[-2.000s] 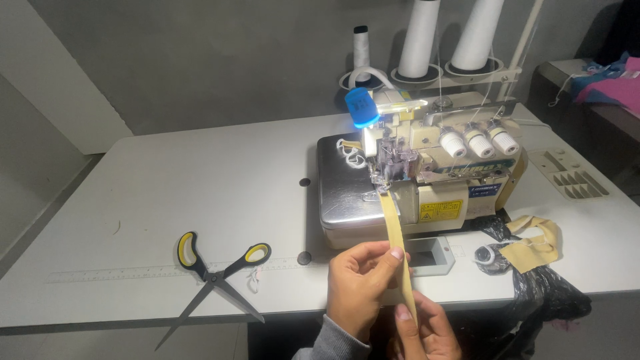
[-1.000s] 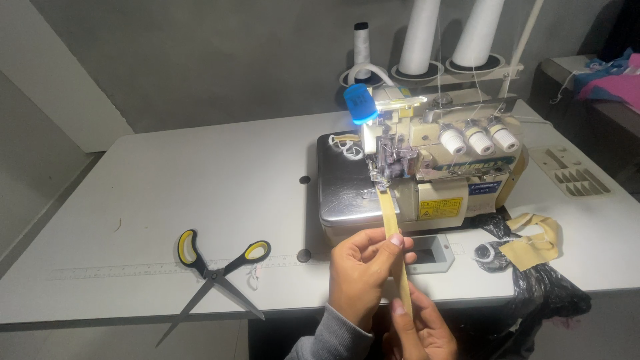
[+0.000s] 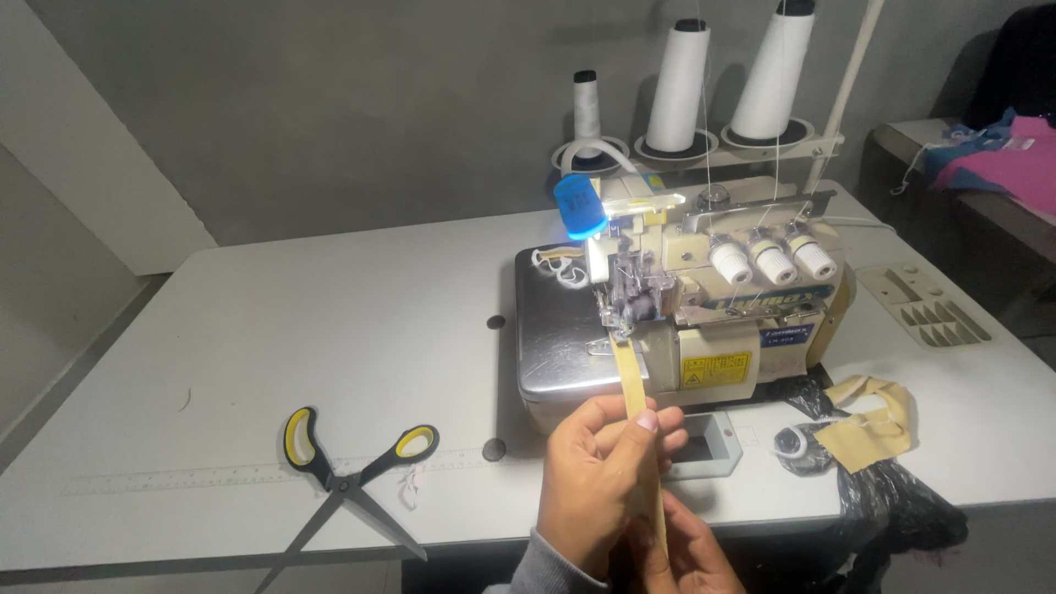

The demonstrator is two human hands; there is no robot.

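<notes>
A tan fabric strip runs from under the presser foot of an overlock sewing machine down toward me. My left hand pinches it between thumb and fingers just in front of the machine's metal plate. Lower down, at the table's front edge, my right hand holds the same strip; the frame's bottom edge partly cuts it off. A blue-capped lamp lights the needle area. Behind the needle, white looped thread or cord and a bit of tan fabric lie on the plate.
Open scissors with black and yellow handles lie across a clear ruler, blades past the front edge. Tan fabric scraps and a black plastic bag are at right. White thread cones stand behind the machine.
The white loops and tan piece behind the needle have shifted slightly on the plate. Both hands keep hold of the strip in nearly the same place.
</notes>
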